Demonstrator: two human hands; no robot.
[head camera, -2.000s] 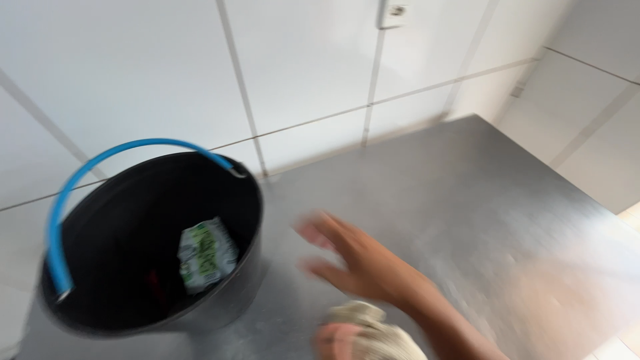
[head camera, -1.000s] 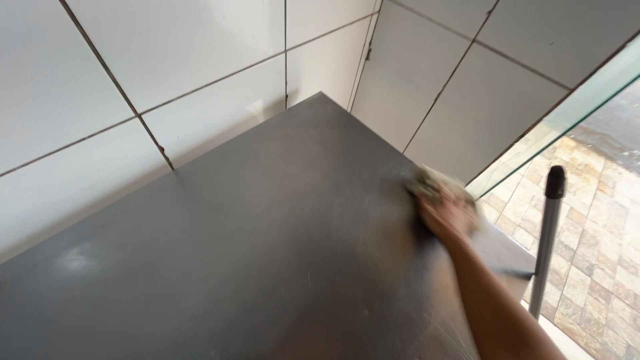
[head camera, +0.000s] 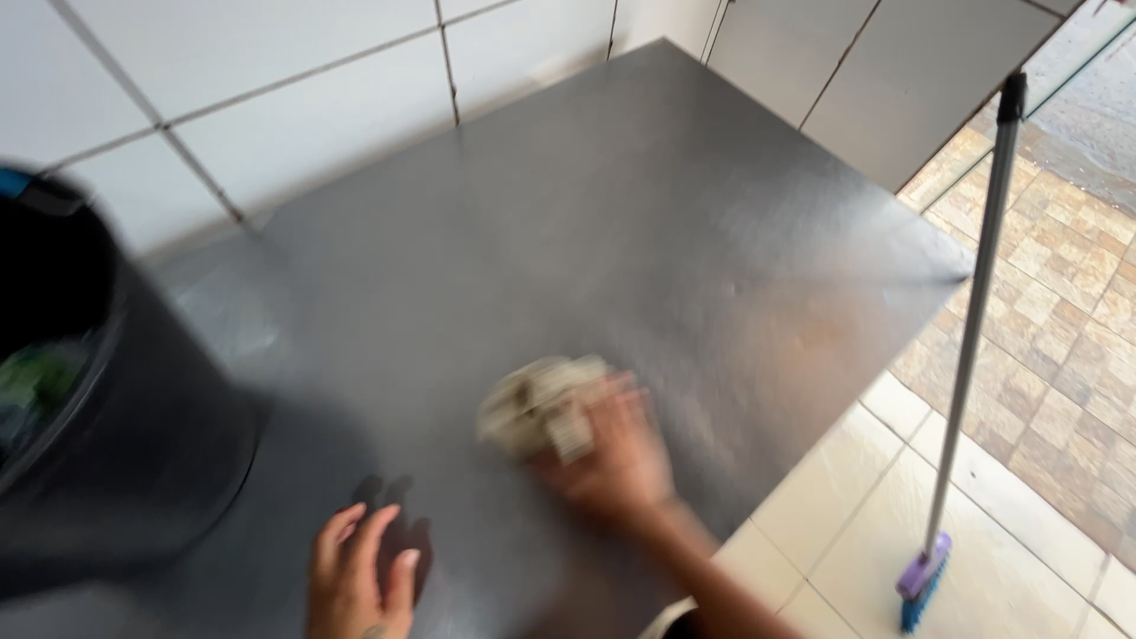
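My right hand [head camera: 612,453] presses a crumpled beige cloth [head camera: 541,404] against the grey metal tabletop [head camera: 497,231], near the middle of the view. Both hand and cloth are blurred. My left hand [head camera: 364,568] is at the bottom, left of the right hand, with its fingers apart and nothing in them; its shadow falls on the metal beside it. A black bucket [head camera: 169,417] stands on the tabletop at the left, partly cut off by the frame. Inside it lies a green and whitish item [head camera: 40,382], too blurred to name.
A white tiled wall [head camera: 337,106] runs behind the tabletop. Off its right edge, a long-handled brush [head camera: 972,328] with a purple and blue head stands on the light floor tiles [head camera: 852,506]. Patterned brown tiles [head camera: 1065,355] lie beyond, near a glass edge.
My right hand with the cloth has moved from the tabletop's far right edge toward its middle. My left hand and the bucket, out of view one second ago, now show.
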